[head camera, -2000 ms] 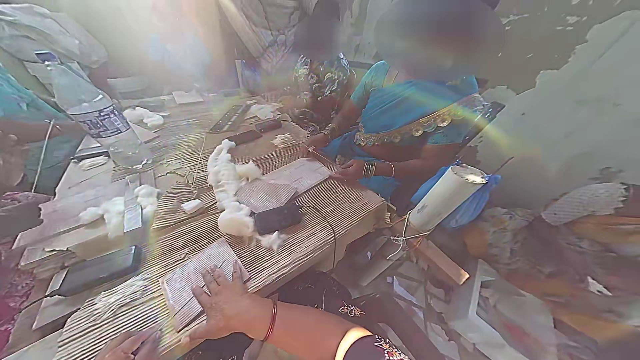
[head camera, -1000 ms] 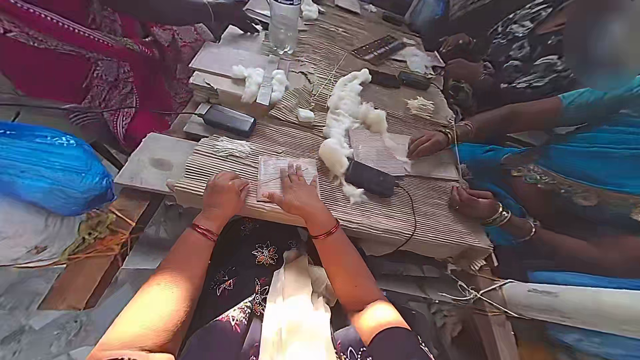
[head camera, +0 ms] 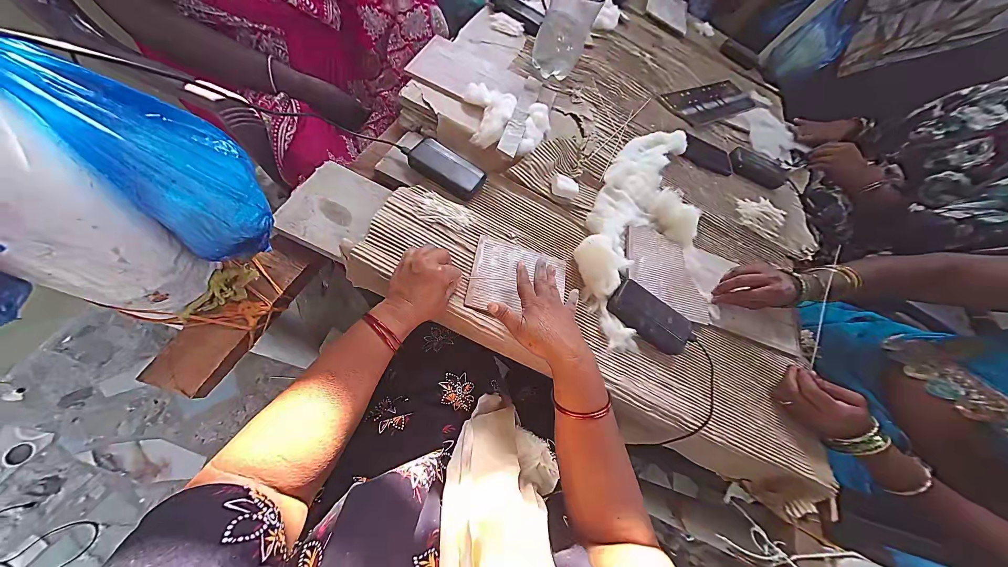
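My right hand [head camera: 543, 315] lies with its fingers spread on the lower right part of a small pale ribbed board [head camera: 500, 272] on the corrugated cardboard [head camera: 630, 378]. My left hand [head camera: 424, 282] is curled at the board's left, its fingers bent; whether anything is inside cannot be seen. White cotton wool [head camera: 630, 189] lies in a long loose clump right of the board. A black power adapter [head camera: 650, 315] with a cable touches its lower end. Short white sticks or wicks [head camera: 442, 211] are piled behind my left hand.
Across the right side, a co-worker's hands [head camera: 823, 402] are beside another pale board [head camera: 669, 272]; one is by a thin stick. A second black adapter [head camera: 446, 167], a plastic bottle [head camera: 563, 39] and more cotton [head camera: 492, 110] are farther back. A blue plastic bag [head camera: 134, 150] bulges at left.
The view has swung round and down since the first frame. My right hand stays on the small board; my left hand, partly cut off at first, is now fully in view beside it.
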